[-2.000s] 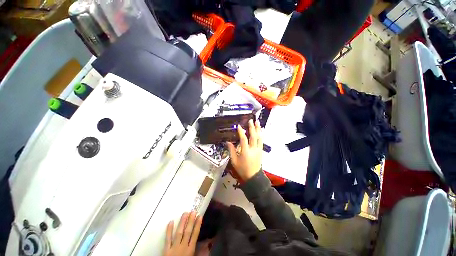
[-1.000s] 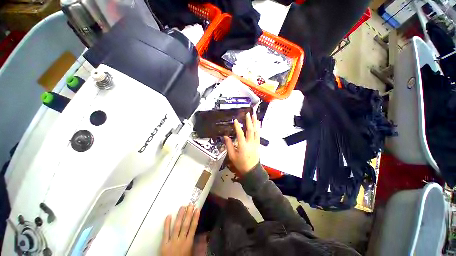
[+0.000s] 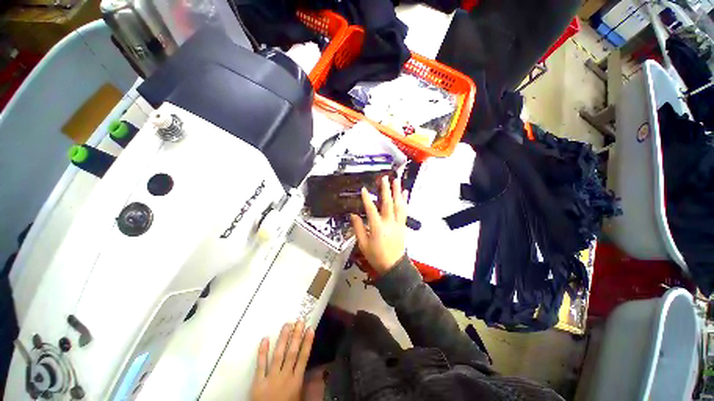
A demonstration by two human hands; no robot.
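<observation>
A dark smartphone lies flat on the small white accessory tray at the right end of the white sewing machine. My right hand lies over the phone's right end, fingers spread, fingertips at its screen; it does not grip it. A purple-white stick lies just behind the phone. My left hand rests flat on the machine table, fingers slightly apart, holding nothing; its wrist is cut off by the lower picture edge.
An orange basket with a bag of white pieces stands behind the tray. A white paper sheet and heaped dark fabric strips lie to the right. Green-topped thread cones stand behind the machine head. Pale bins are at the far right.
The whole view has shifted slightly. My right hand stays at the phone's right end with small finger shifts. My left hand remains on the table.
</observation>
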